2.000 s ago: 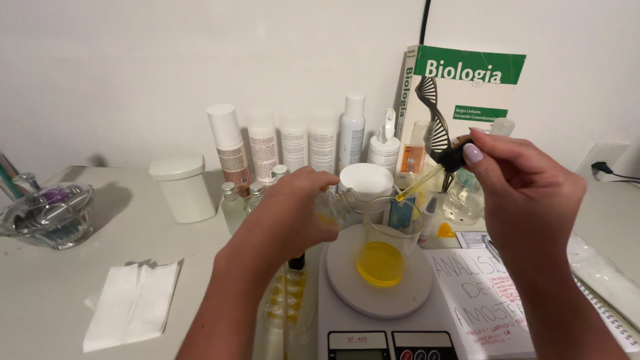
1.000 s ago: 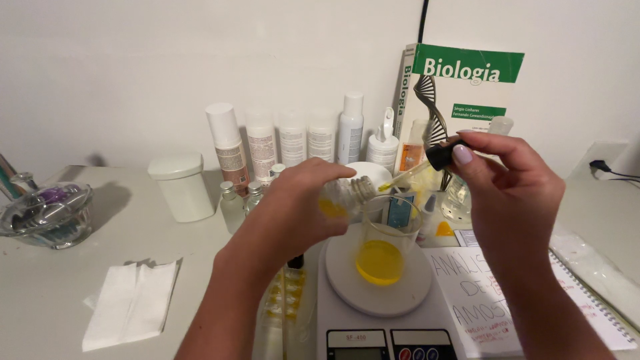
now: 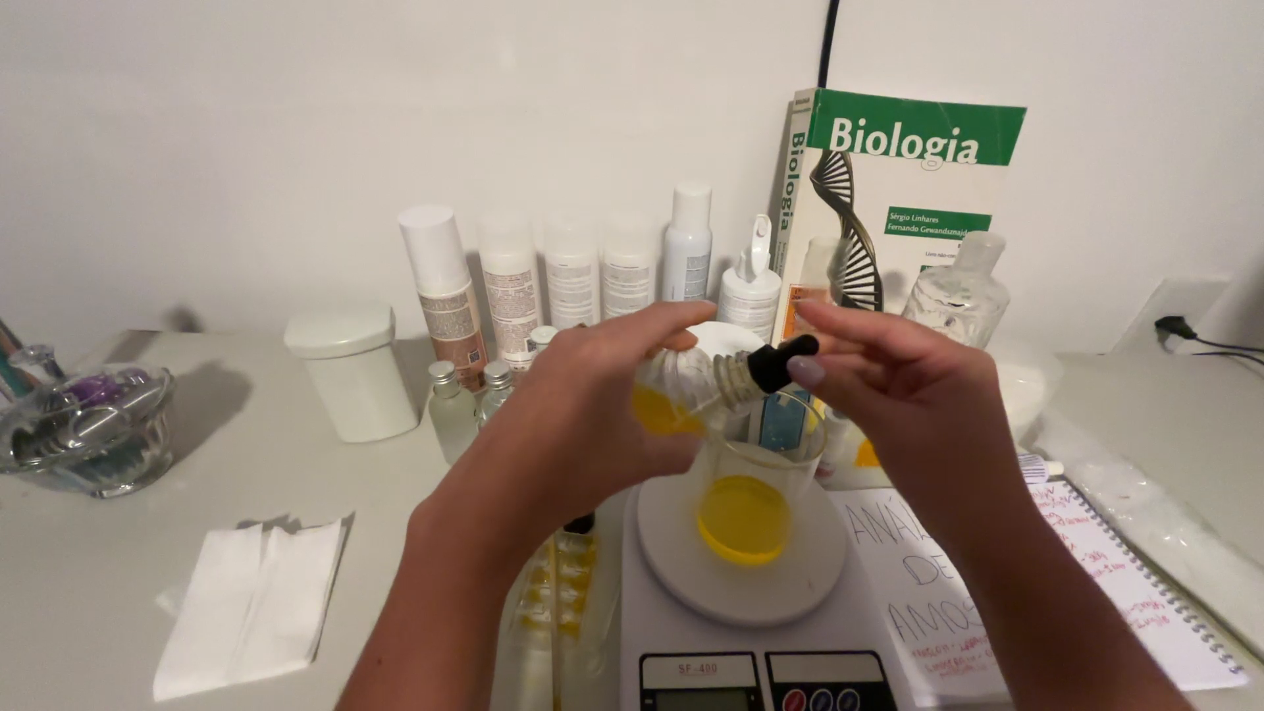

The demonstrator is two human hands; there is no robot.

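Note:
My left hand (image 3: 602,395) grips a small glass bottle (image 3: 671,395) of yellow liquid, tilted with its neck to the right. My right hand (image 3: 889,385) pinches the black rubber bulb of a dropper (image 3: 780,363), whose collar sits at the bottle's mouth; its glass pipette appears to lie inside the bottle. Just below both hands stands a glass beaker (image 3: 746,518) with yellow liquid in its bottom. It rests on the round plate of a white digital kitchen scale (image 3: 657,592).
White bottles (image 3: 568,276) line the wall beside an upright biology book (image 3: 918,188). Small capped glass bottles (image 3: 452,405) and a lidded white jar (image 3: 360,385) stand left. Folded paper (image 3: 252,612), a glass bowl (image 3: 99,444) and a spiral notebook (image 3: 1136,602) lie around.
The dropper was over the beaker, apart from the bottle; now its collar is at the bottle's mouth. My left hand has brought the tilted bottle's neck into view over the beaker.

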